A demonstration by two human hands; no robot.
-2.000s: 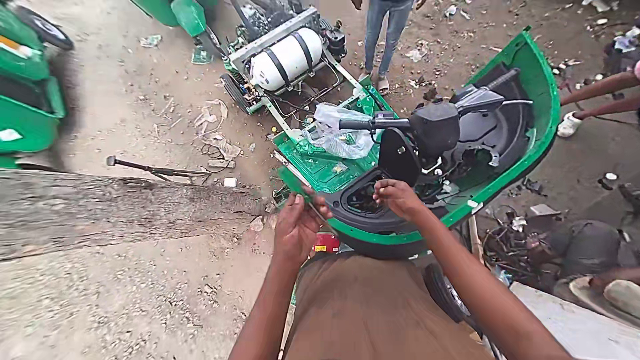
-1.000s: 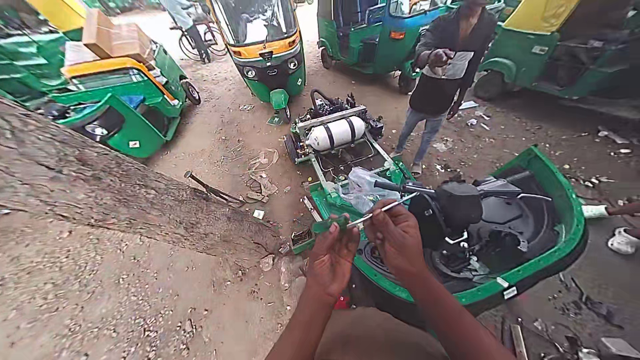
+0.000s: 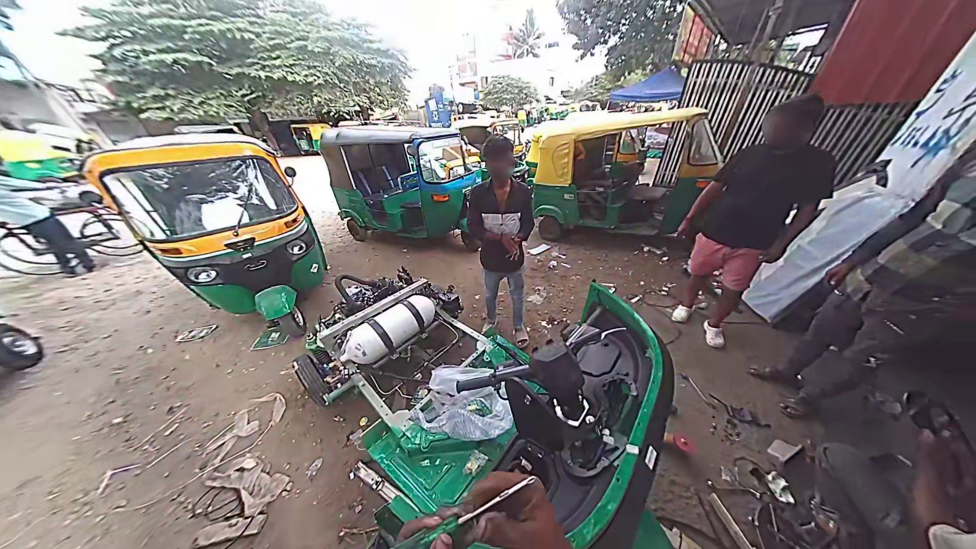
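At the bottom edge, my left hand (image 3: 427, 529) is closed on the green handle of a screwdriver (image 3: 499, 499). Its bare metal shaft points up and right across my right hand (image 3: 526, 520), whose curled fingers are around the shaft near the handle. Just beyond both hands is the stripped green floor pan (image 3: 427, 465) of an auto rickshaw, with a clear plastic bag (image 3: 465, 412) on it. To the right stand the black handlebar unit (image 3: 560, 381) and the green front shell (image 3: 656, 381). Both wrists are out of view.
A white gas cylinder (image 3: 390, 329) lies on the rear frame. A person (image 3: 501, 221) stands behind it; another in shorts (image 3: 751, 206) and one in dark trousers (image 3: 862, 328) are at the right. Auto rickshaws (image 3: 221, 236) stand behind. Cloth scraps (image 3: 248, 484) and loose parts (image 3: 778, 488) litter the ground.
The view has swung up a lot, so my hands sit at the bottom edge. The standing person's raised hand is now down in front of the body.
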